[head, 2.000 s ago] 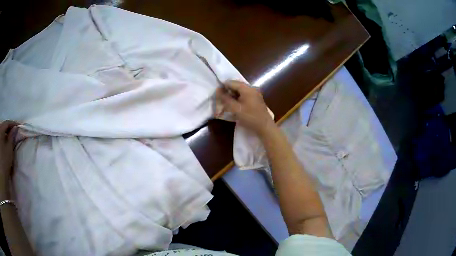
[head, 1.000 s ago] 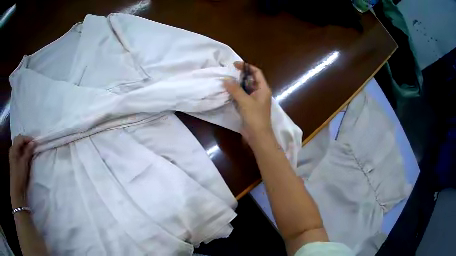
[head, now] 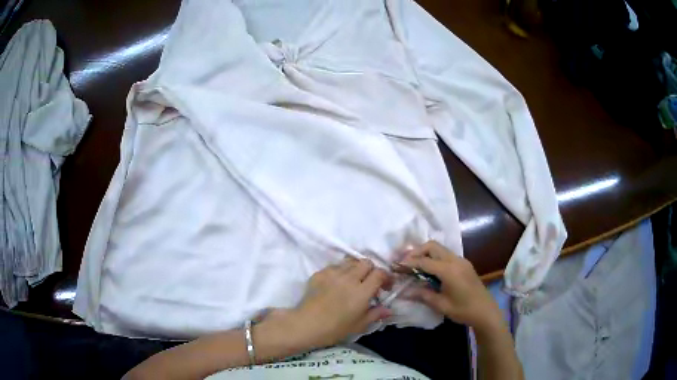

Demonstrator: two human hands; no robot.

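Note:
An off-white long-sleeved blouse (head: 200, 223) lies spread on the dark-brown table, its twist front (head: 286, 56) near the top. One sleeve (head: 297, 171) is folded diagonally across the body towards me. My left hand (head: 349, 293) pinches the cuff (head: 393, 286) at that sleeve's end. My right hand (head: 445, 286) is close beside it, closed round the small dark thread snips (head: 422, 277), at the cuff. The blades are partly hidden by fingers and cloth. The other sleeve (head: 505, 141) stretches out to the right, its cuff at the table's edge.
The glossy table (head: 111, 96) has a curved front edge. A heaped off-white garment (head: 37, 141) lies at the left. Another off-white garment (head: 594, 319) lies on the lower pale surface at the right. Dark cloth (head: 594, 67) is at the far right.
The view has shifted, and the blouse now shows its twist front. My left hand has moved from the blouse's left side to the cuff. My right hand has come down beside it with the snips.

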